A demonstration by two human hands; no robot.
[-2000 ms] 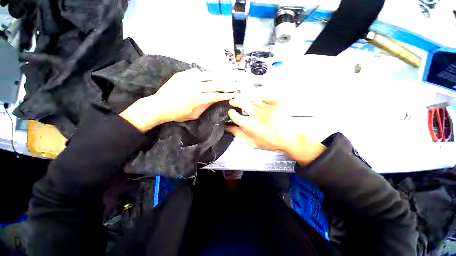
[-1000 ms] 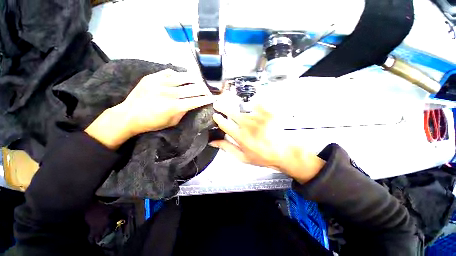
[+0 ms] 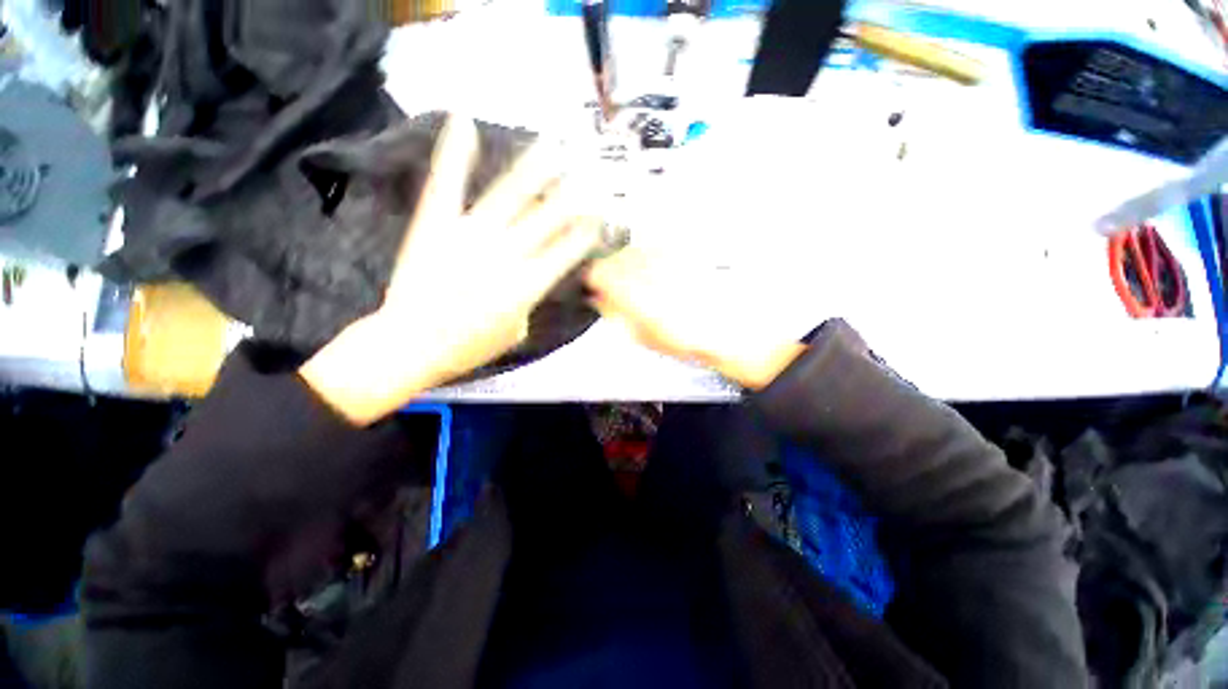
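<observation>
A dark garment (image 3: 269, 215) lies bunched on the white machine bed, left of the presser foot (image 3: 609, 111). My left hand (image 3: 485, 263) lies flat on the garment with its fingers spread, gripping nothing. My right hand (image 3: 667, 312) is at the garment's right edge, its fingertips closed on the dark cloth just in front of the needle area. Both hands are slightly blurred and overexposed. The cloth under my left palm is hidden.
A black strap (image 3: 795, 47) hangs behind the needle area. A wooden-handled tool (image 3: 918, 51), a black control box (image 3: 1124, 94) and red-handled snips (image 3: 1147, 272) are to the right. A yellow-brown block (image 3: 173, 339) and a grey housing (image 3: 47, 175) are at the left. Blue crates (image 3: 842, 538) stand below.
The view has shifted, so the machine parts appear higher and smaller. My left hand has opened from bent, close fingers to spread fingers on the garment. My right hand stays at the cloth edge.
</observation>
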